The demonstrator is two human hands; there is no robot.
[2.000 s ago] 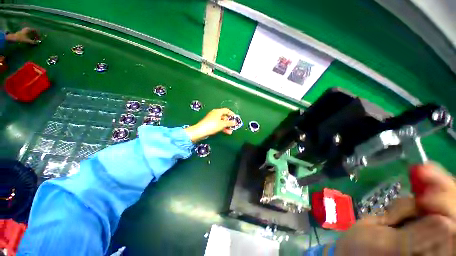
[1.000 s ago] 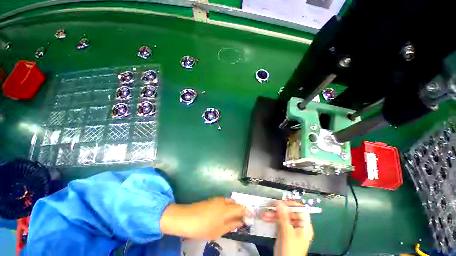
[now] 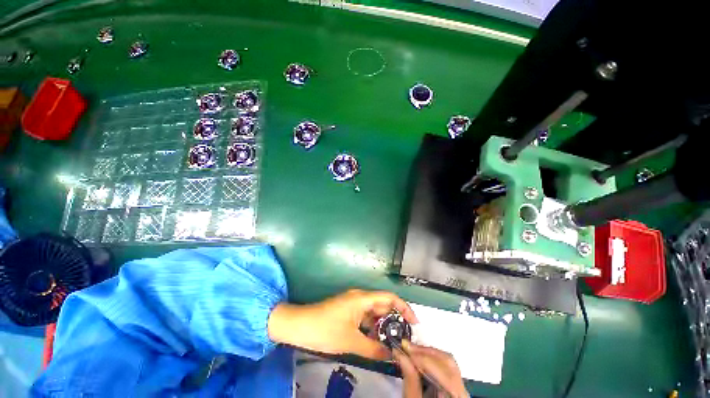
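Note:
My left hand [image 3: 340,322] holds a round silver-rimmed unit [image 3: 394,329] with a dark centre over the left edge of a white paper sheet [image 3: 461,342]. My right hand [image 3: 427,371] is just below it, partly cut off by the bottom edge. It holds a thin dark tool, apparently tweezers [image 3: 406,351], whose tip reaches the unit's centre. Tiny white pieces [image 3: 484,306] lie at the paper's upper edge, beside the fixture base.
Black fixture base [image 3: 436,225] with green head plate [image 3: 510,183]; red bin [image 3: 632,260] and right blister tray [image 3: 697,264] at right. Left blister tray [image 3: 132,186] holds several units. Loose units [image 3: 343,166] lie behind. Left red bin [image 3: 53,109] and fan [image 3: 39,278] at left.
My right hand has left the fixture's red handle and come to the paper. My left hand has brought a unit from the green surface to the paper. The view has tilted down.

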